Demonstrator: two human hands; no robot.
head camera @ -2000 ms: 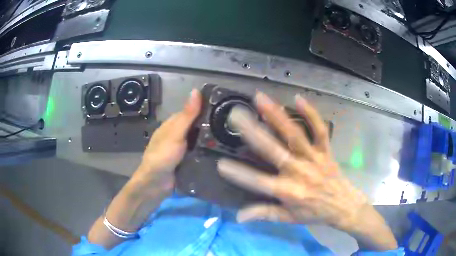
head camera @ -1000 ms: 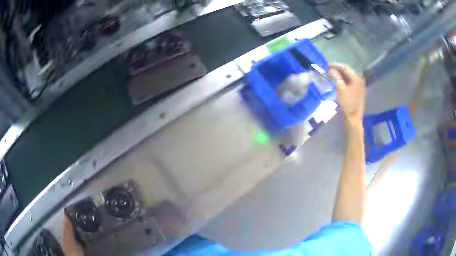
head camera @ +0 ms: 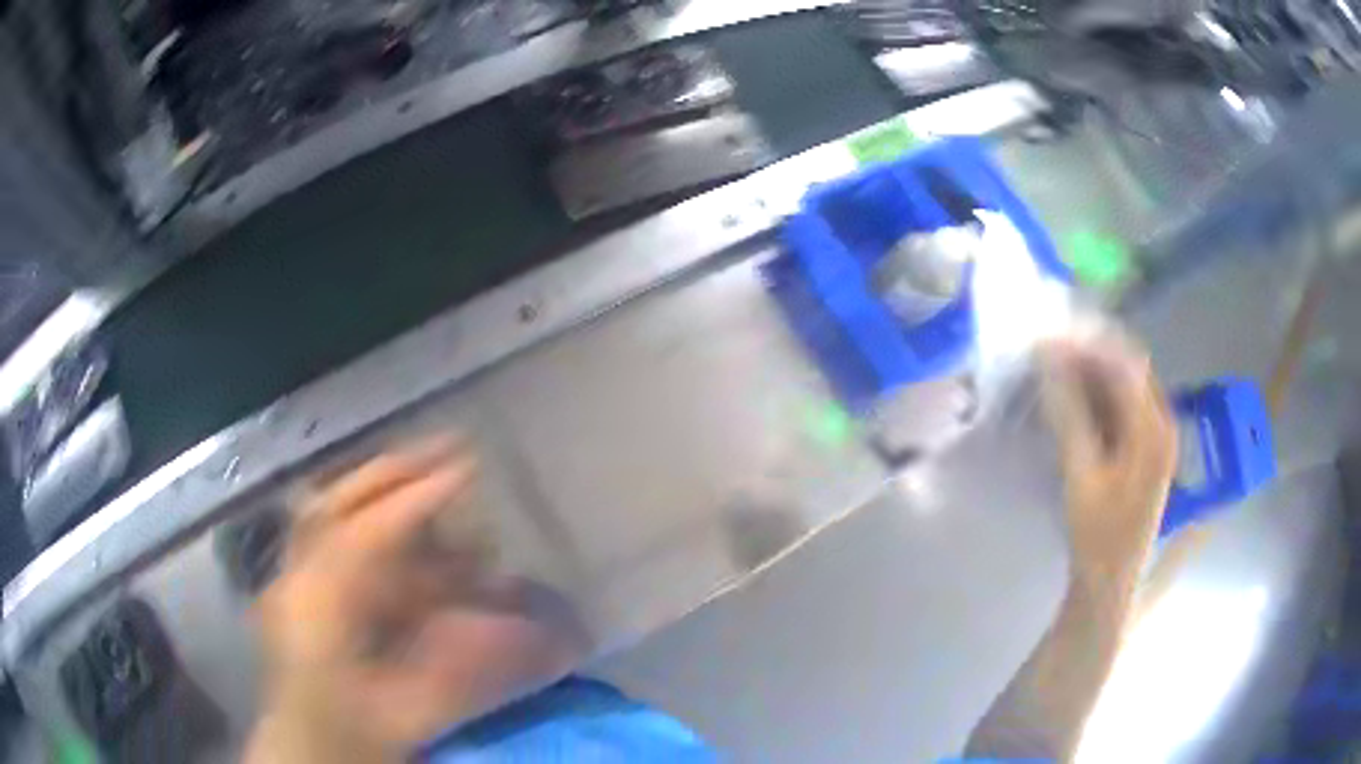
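Note:
My right hand (head camera: 1108, 433), blurred, is shut on a white, crumpled wipe or bag (head camera: 1018, 299) at the right side of the blue parts bin (head camera: 873, 321). Another pale crumpled piece (head camera: 923, 275) lies inside the bin. My left hand (head camera: 381, 597), also blurred, is raised at the lower left with its fingers apart and nothing seen in it. It covers most of a carrier fixture behind it; only a dark round part (head camera: 254, 546) shows. Another dark fixture (head camera: 123, 672) lies at the far lower left of the worktop.
The silver side rail (head camera: 523, 312) runs diagonally between the worktop (head camera: 627, 433) and the dark green belt (head camera: 343, 246). Carrier fixtures (head camera: 657, 161) sit on the belt, also at its left (head camera: 75, 455) and far end (head camera: 928, 64). A second blue bin (head camera: 1227, 448) is lower at the right.
My right hand has moved down and now has the white piece out at the bin's side. My left hand has come off the fixture's left edge and up in front of it. The view has shifted slightly.

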